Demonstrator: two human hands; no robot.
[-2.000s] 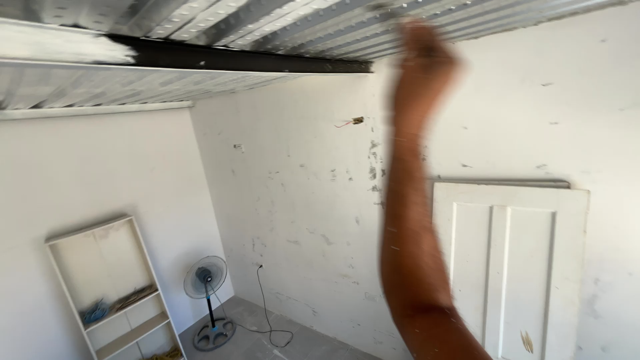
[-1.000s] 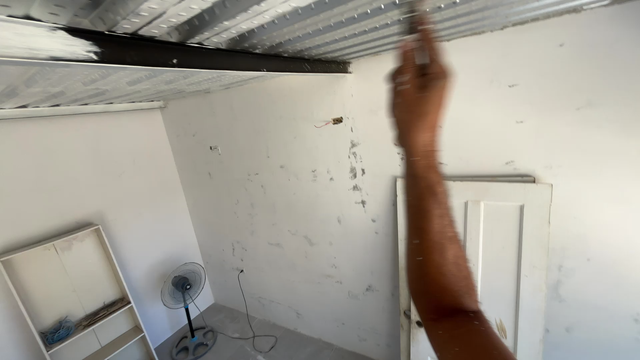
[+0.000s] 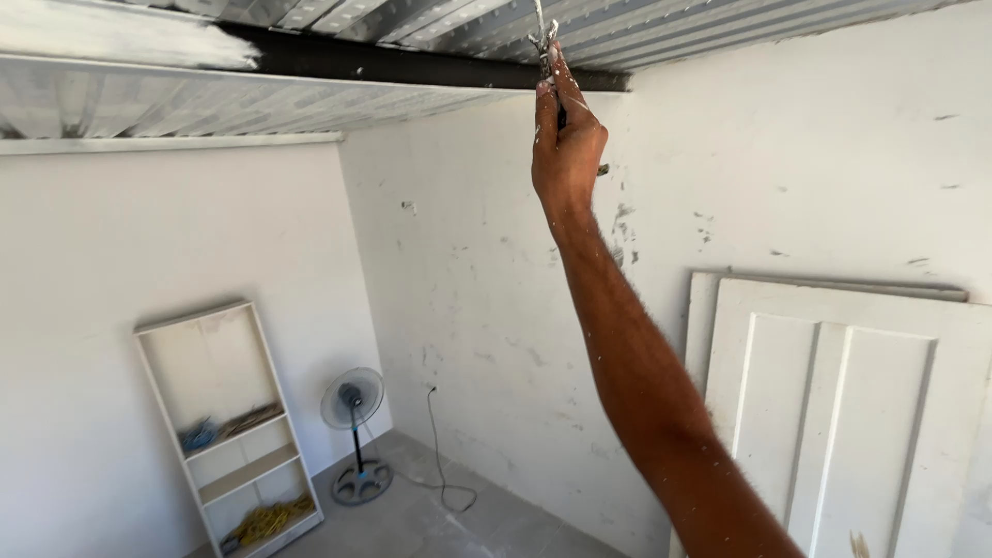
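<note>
My right hand is raised at the upper middle of the head view, its fingers closed around the handle of a paint-smeared brush. White paint specks dot the fingers and forearm. The brush's upper end meets the ribbed metal ceiling, where its bristles are hard to make out. Just behind the hand runs a dark beam, coated with white paint at its left end. My left hand is outside the view.
Panelled white doors lean on the right wall. A pedestal fan stands near the far corner, its cord on the floor. Left of it leans a white shelf unit holding a blue item and yellow cord-like material.
My right hand was blurred in motion at the ceiling in both earlier frames and now shows sharply, still raised with the brush.
</note>
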